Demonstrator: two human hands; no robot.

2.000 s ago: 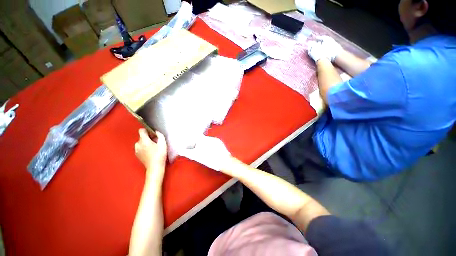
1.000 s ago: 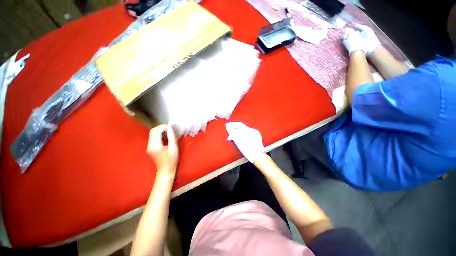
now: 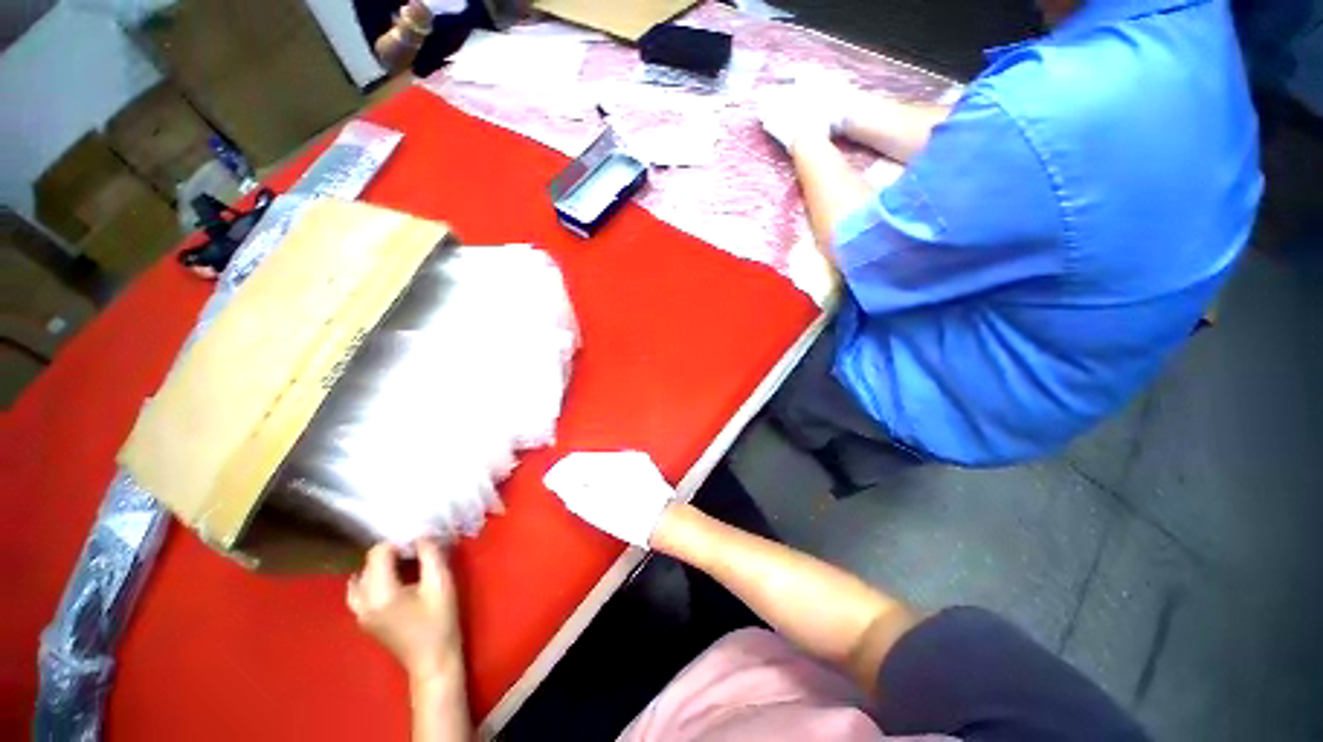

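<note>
A tan carton (image 3: 290, 348) lies on its side on the red cloth, and whitish bubble bags (image 3: 450, 377) fan out of its opening. My left hand (image 3: 411, 609) is bare, at the near corner of the carton, with thumb and fingertips at the edge of the bags. Whether it pinches a bag I cannot tell. My right hand (image 3: 612, 493) wears a white glove and rests low over the red cloth, right of the bags and apart from them. Its fingers look together and its palm side is hidden.
A row of bagged products (image 3: 109, 580) runs behind the carton. A small open black box (image 3: 598, 189) stands near the pink bubble wrap (image 3: 726, 218). A black stack (image 3: 685, 49) lies farther back. A person in blue (image 3: 1045, 232) works at the right; another person's hand (image 3: 414, 29) shows at the far side.
The view has turned, so the carton appears farther left and lower. My right hand, earlier on the bags, is now on the cloth beside them. My left hand remains by the carton's near corner.
</note>
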